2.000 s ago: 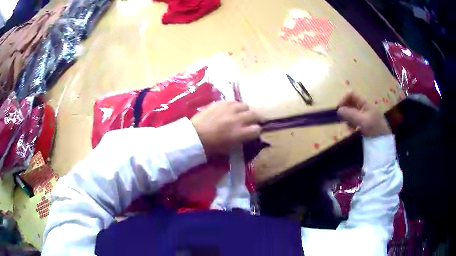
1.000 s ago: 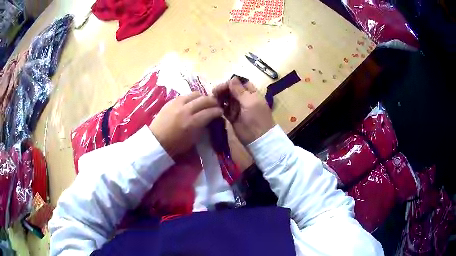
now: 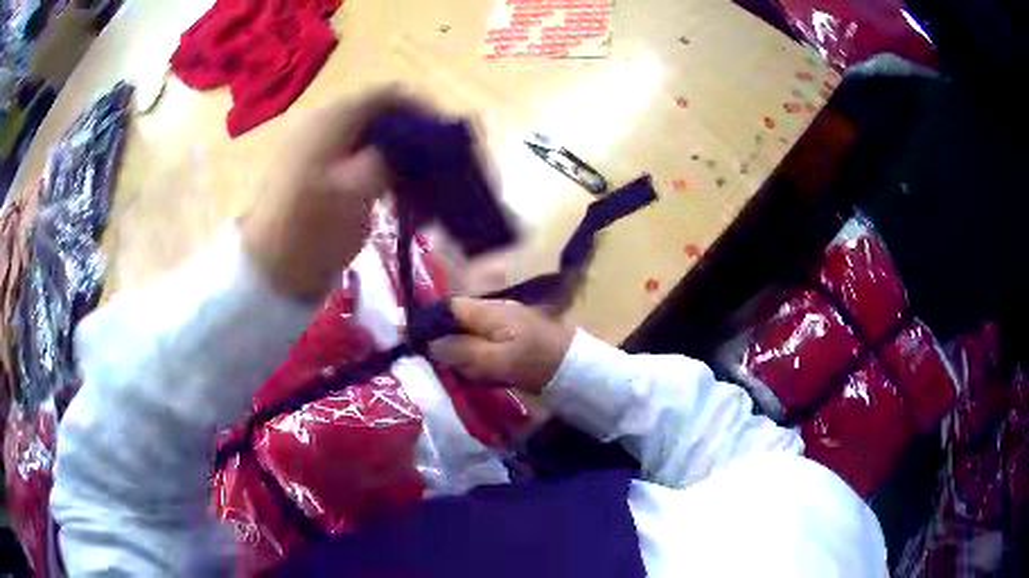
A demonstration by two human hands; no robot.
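A stack of bagged red garments (image 3: 344,446) lies against my apron, with a dark tying strip (image 3: 327,384) drawn across its top and another dark band near its left end. My left hand (image 3: 322,192), blurred, is raised above the stack and closed on a bunched dark part of the strip. My right hand (image 3: 502,344) pinches the strip at the stack's right edge. A loose strip end runs from there to the right over the table. The fingertips of my left hand are blurred.
Thread snips (image 3: 566,164) and a sticker sheet (image 3: 550,28) lie beyond my hands on the table (image 3: 609,102). Loose round stickers lie near its right edge. A red garment (image 3: 257,57) is at the far left, dark bagged garments (image 3: 70,215) at left. Tied bundles (image 3: 841,361) stand below right.
My left hand has lifted up and away from my right hand with the bunched strip. The strip now shows pulled across the stack, which has turned. My right hand has moved lower.
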